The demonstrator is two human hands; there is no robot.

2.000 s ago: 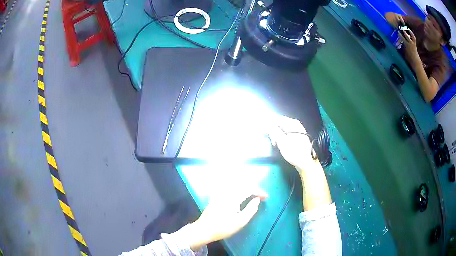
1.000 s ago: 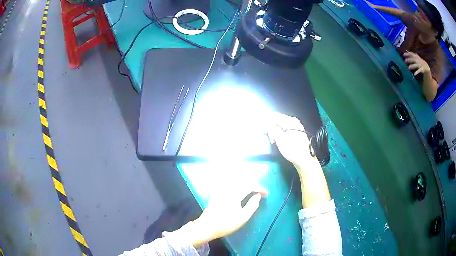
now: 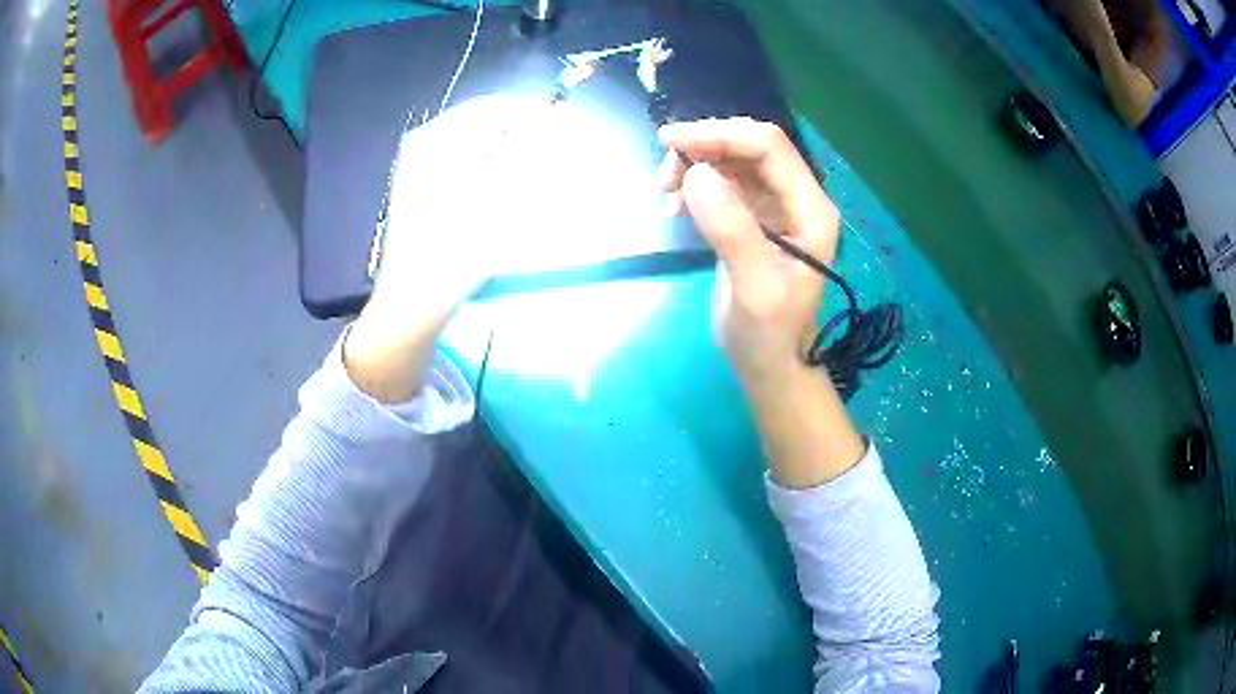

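My right hand (image 3: 759, 224) pinches a black USB cable (image 3: 802, 255) between thumb and fingers at the right of the glare. The cable runs across the palm to a coiled bundle (image 3: 858, 342) hanging beside the wrist. The cable's end near the fingertips is lost in the light. My left hand (image 3: 441, 203) is over the left part of the black microscope base plate (image 3: 346, 122). Its fingers are washed out by glare, so I cannot tell if it holds anything.
Small metal pieces (image 3: 613, 57) lie at the plate's back. Thin sticks (image 3: 384, 203) lie beside my left hand. A red stool (image 3: 176, 61) stands at the upper left. Round black units (image 3: 1118, 323) line the green belt. Another person's arm (image 3: 1118, 61) shows at the upper right.
The view has shifted, and the microscope head and white ring are out of sight. My left hand has moved up onto the plate. My right hand has turned, showing the cable across its palm.
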